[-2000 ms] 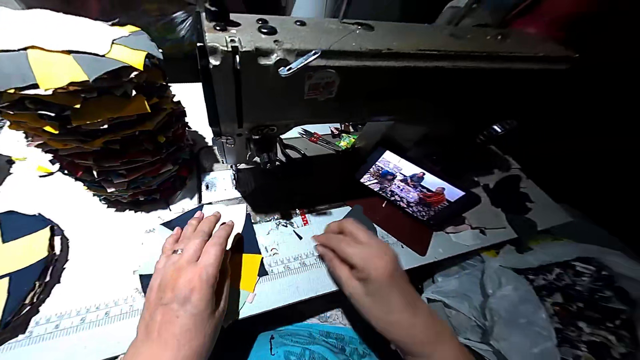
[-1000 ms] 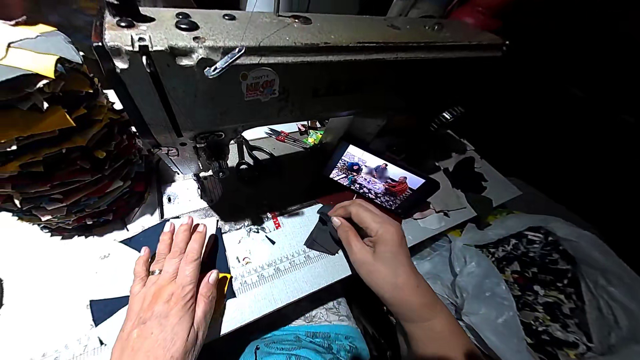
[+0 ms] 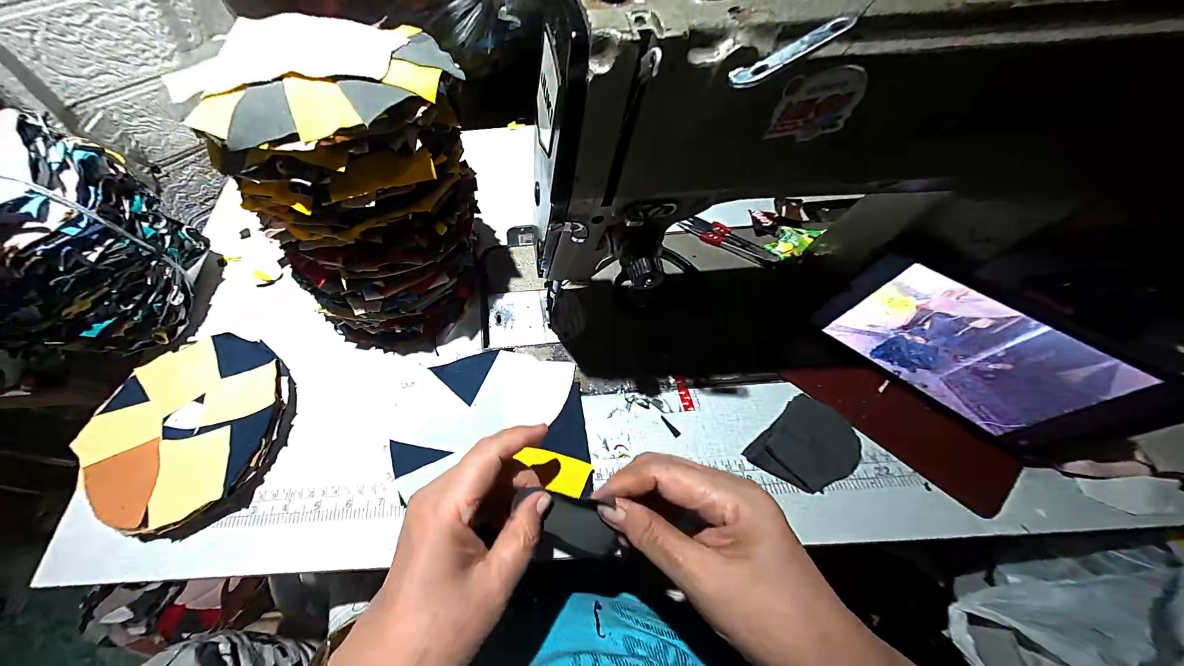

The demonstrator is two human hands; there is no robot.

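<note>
My left hand [image 3: 472, 536] and my right hand [image 3: 703, 532] pinch a small dark grey fabric piece [image 3: 578, 527] between them, over the table's front edge. Just behind it lies a round patchwork [image 3: 481, 416] of white, navy and yellow fabric, partly hidden by my left hand. Right of my right hand, dark grey fabric pieces [image 3: 805, 444] rest on the white table. The needle area of a sewing machine [image 3: 555, 287] stands behind the patchwork.
A tall stack of patchwork rounds [image 3: 370, 213] stands at the back left, with a lower stack [image 3: 185, 435] before it. A lit phone [image 3: 980, 347] leans at the right. Printed rulers [image 3: 305, 509] run along the front edge. Scissors [image 3: 721, 239] lie behind the machine. A plastic bag [image 3: 1064, 601] is at lower right.
My left hand has left the patchwork where it lay flat, and my right hand has moved left from the dark pieces. Both now hold one dark grey piece. The phone's picture has changed.
</note>
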